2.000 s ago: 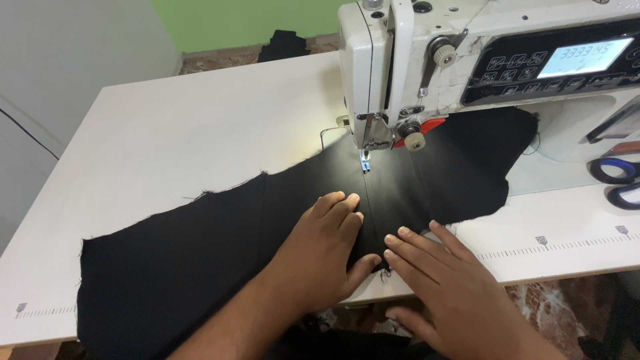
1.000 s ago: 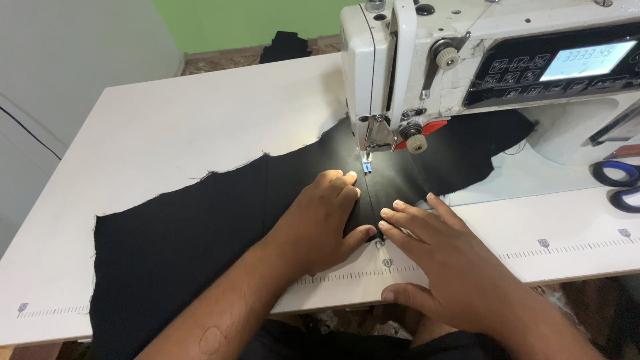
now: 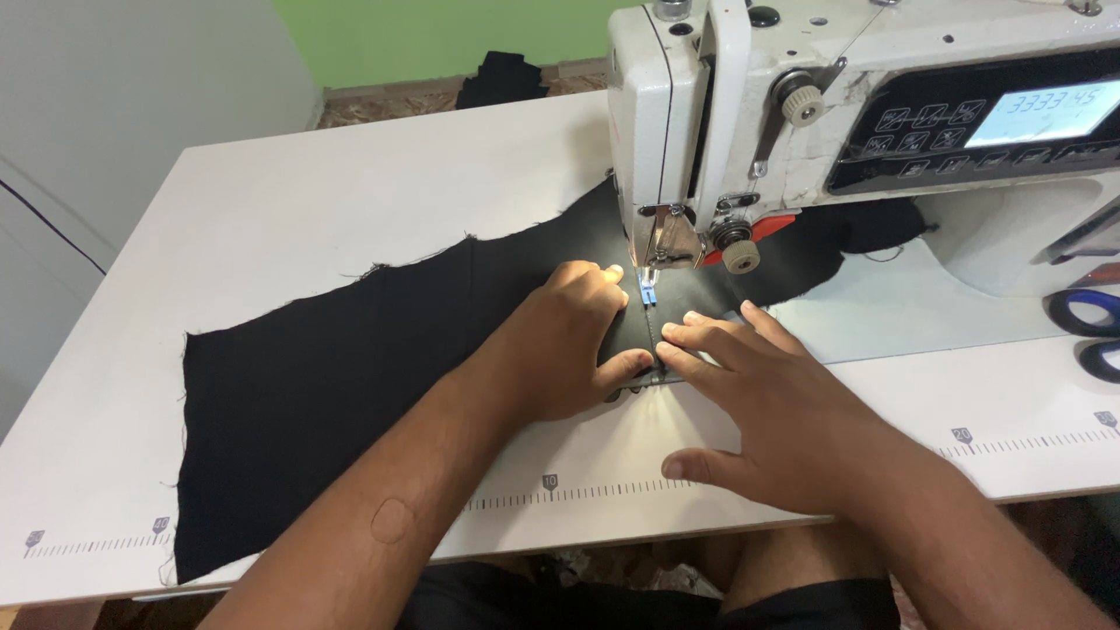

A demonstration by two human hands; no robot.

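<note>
Black fabric with frayed edges lies across the white sewing table, passing beneath the blue presser foot of a white sewing machine. A stitched seam runs from the foot toward the fabric's near edge. My left hand presses on the cloth just left of the seam, fingers curled and thumb near the edge. To the right of the seam, the fingertips of my right hand rest on the cloth, fingers spread, with the thumb over the table. Neither hand grips anything that I can see.
Blue-and-black scissor handles lie at the right edge of the view. A printed ruler scale runs along the near side of the table. The machine's control panel is lit. Black cloth lies beyond the table's far edge.
The fabric has moved away from me under the presser foot, so its near edge is closer to the foot. Both hands have moved slightly forward with it.
</note>
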